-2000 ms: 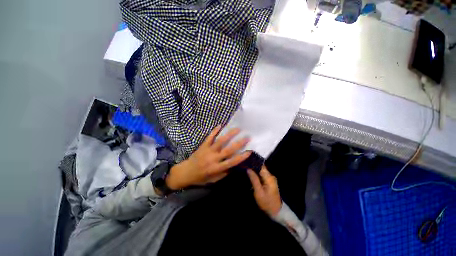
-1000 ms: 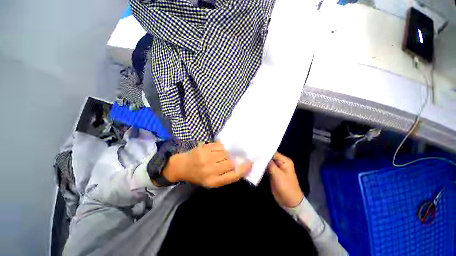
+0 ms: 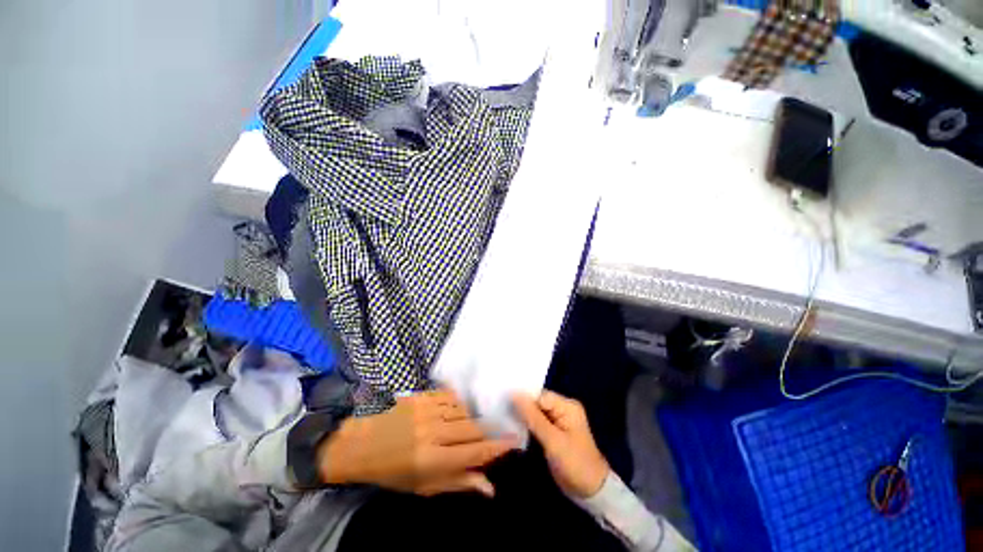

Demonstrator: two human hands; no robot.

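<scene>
A long white panel [image 3: 528, 248] runs from under the sewing machine head down to my hands, with a thin dark edge along its right side. The black-and-cream checked lining [image 3: 431, 237] lies bunched along its left side and hangs over the table edge. My left hand [image 3: 415, 442] lies on the panel's lower end, fingers pointing right. My right hand [image 3: 563, 440] pinches the right corner of that end between thumb and finger. The presser foot area [image 3: 644, 92] is at the top, beside the panel; the needle cannot be made out.
A phone [image 3: 803, 148] with a white cable lies on the table. The machine's dark control panel [image 3: 916, 97] is upper right. Scissors [image 3: 891, 485] lie on a blue crate [image 3: 776, 431]. A bin of grey cut pieces [image 3: 205, 399] stands at left. A ruled tape [image 3: 690, 289] edges the table.
The dark fabric piece between my hands earlier is covered, and the white panel is now drawn out long and straight. The view has shifted, showing more of the machine.
</scene>
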